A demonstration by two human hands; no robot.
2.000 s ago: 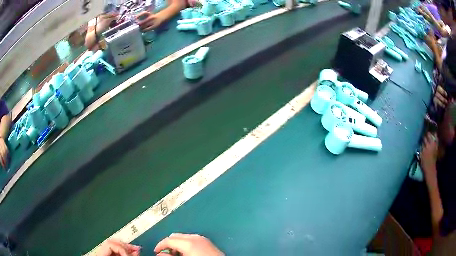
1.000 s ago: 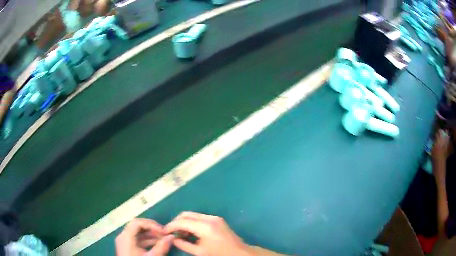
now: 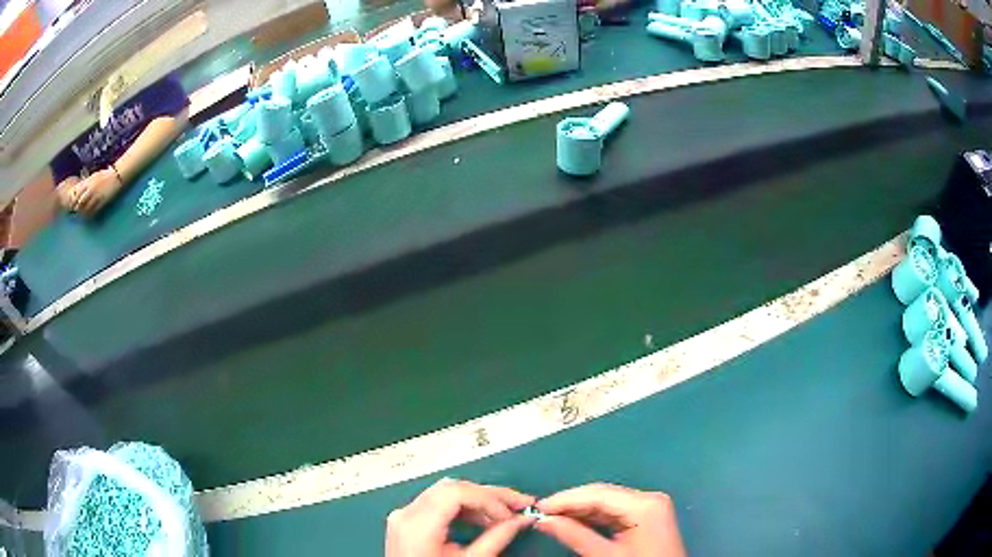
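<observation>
My left hand (image 3: 459,520) and my right hand (image 3: 612,522) meet at the bottom centre, over the near green bench. Their fingertips pinch a tiny pale turquoise part (image 3: 533,514) between them. The part is too small to make out its shape. Both hands are bare and cut off by the lower edge. A clear bag of small turquoise parts (image 3: 125,511) stands at the lower left, cut off at the bottom.
Several turquoise fans (image 3: 926,361) lie at the right beside a black box (image 3: 967,207). One fan (image 3: 579,148) is on the dark green belt (image 3: 435,326). Fans are piled on the far bench near a white box (image 3: 540,41). A person (image 3: 120,141) sits at far left.
The view has turned left, so the near fans shift to the right edge and the bag comes into view. My hands stay together, fingertips meeting on the tiny part.
</observation>
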